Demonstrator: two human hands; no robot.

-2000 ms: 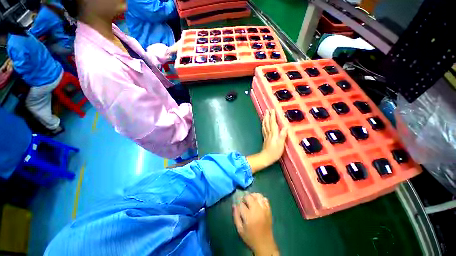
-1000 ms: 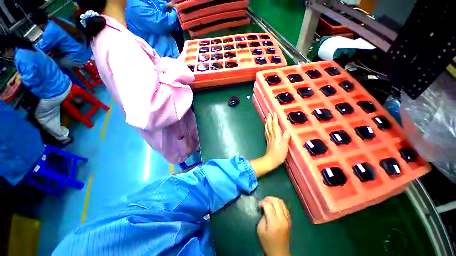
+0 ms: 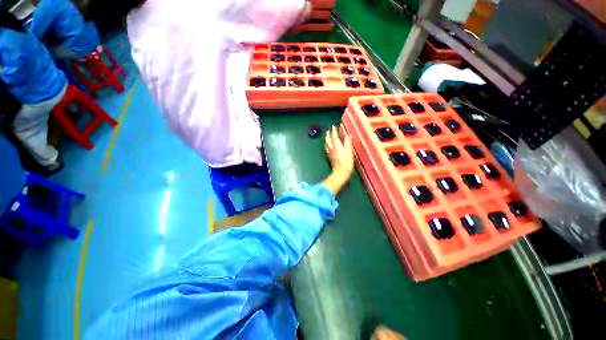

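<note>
The salmon-pink foam tray lies on the green surface at the right, stacked on another slab. Black watch heads sit in most of its pockets, some with a small white patch. My left hand is at the tray's left side near its far corner, fingers spread, holding nothing; whether it touches the tray is hard to tell. My right hand is cut off by the bottom edge, with only a small part showing.
A second pink tray with watch heads lies farther ahead. A small dark item lies between the trays. A person in a pink smock leans at the left. A metal rail and clear plastic bag are at the right.
My left hand has moved forward along the tray's side. My right hand has dropped back almost out of the picture. The person in pink has leaned over towards the far tray.
</note>
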